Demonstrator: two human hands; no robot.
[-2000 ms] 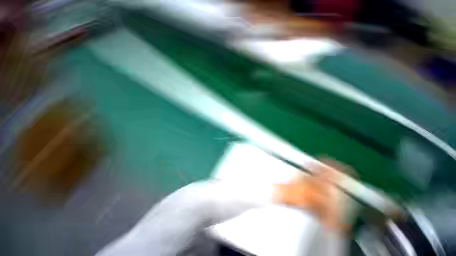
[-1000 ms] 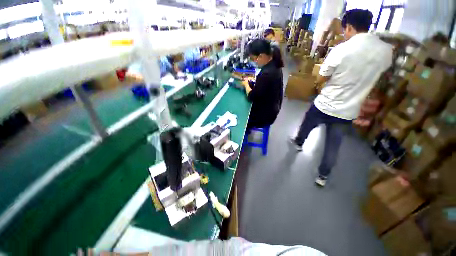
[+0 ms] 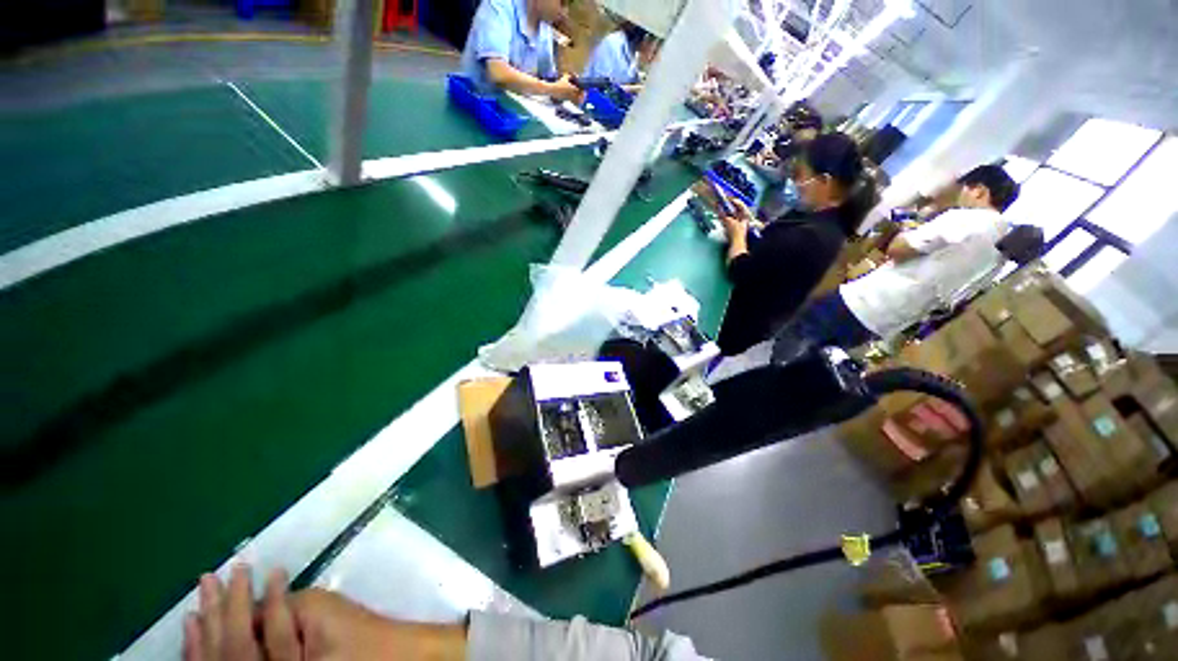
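My right hand [image 3: 291,624] is at the bottom edge, partly cut off, its fingers slightly apart over the white edge strip; nothing shows in it. Its pale sleeve runs off to the right. My left hand is not in view. A thick black electric screwdriver [image 3: 749,416] hangs tilted, unheld, beyond the hand, its narrower end in front of a white screw feeder [image 3: 581,446]. Its black cable [image 3: 975,433] curves down on the right, with a yellow tag. The white work board [image 3: 411,568] shows in part beside the sleeve.
A second feeder [image 3: 685,349] and a crumpled clear bag [image 3: 556,316] stand behind. A tan block [image 3: 485,430] and a pale-handled tool [image 3: 649,563] flank the near feeder. The green conveyor [image 3: 258,336] runs left, crossed by a white post [image 3: 633,155]. People and stacked cartons [image 3: 1072,478] are beyond.
The view has swung and tilted from blur. The feeders now appear further right, and the screwdriver, upright before, lies slanted across the picture. My hand shows more fully at the bottom left.
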